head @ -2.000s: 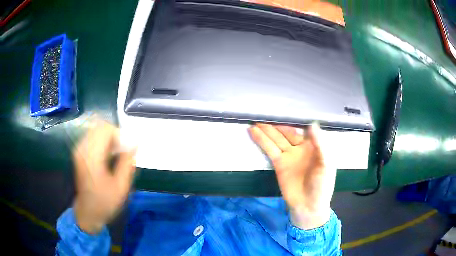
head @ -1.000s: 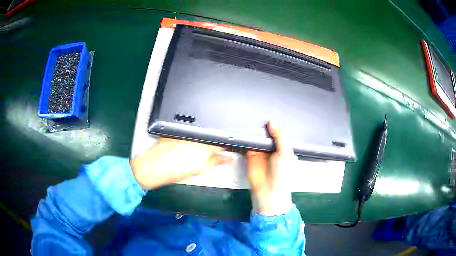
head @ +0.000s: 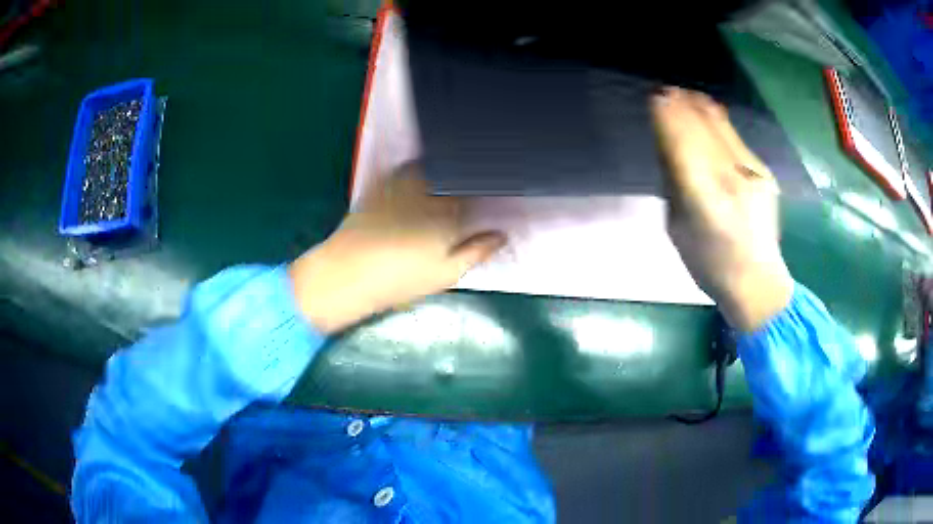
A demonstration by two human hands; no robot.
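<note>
The laptop point(head: 512, 133) is blurred. It shows a plain grey front part and a black part behind it, cut by the top edge of the view. It lies over a white sheet point(head: 583, 246). My left hand point(head: 384, 246) is beside its front left corner, over the sheet, thumb apart from the blurred fingers, with nothing seen in it. My right hand point(head: 721, 200) is stretched out over the laptop's right part, fingers extended, with nothing seen in it. Whether either hand touches the laptop cannot be told.
A blue screw tray point(head: 110, 159) full of screws stands on the green bench point(head: 256, 133) at left, on clear plastic. A black cord point(head: 719, 384) hangs by my right sleeve; the driver is hidden. A red-edged panel point(head: 870, 133) lies at far right.
The laptop showed its silver-grey bottom cover; now a plain grey and black side shows. The sheet has shifted right and up. My right hand has moved right and away from me, off the front edge.
</note>
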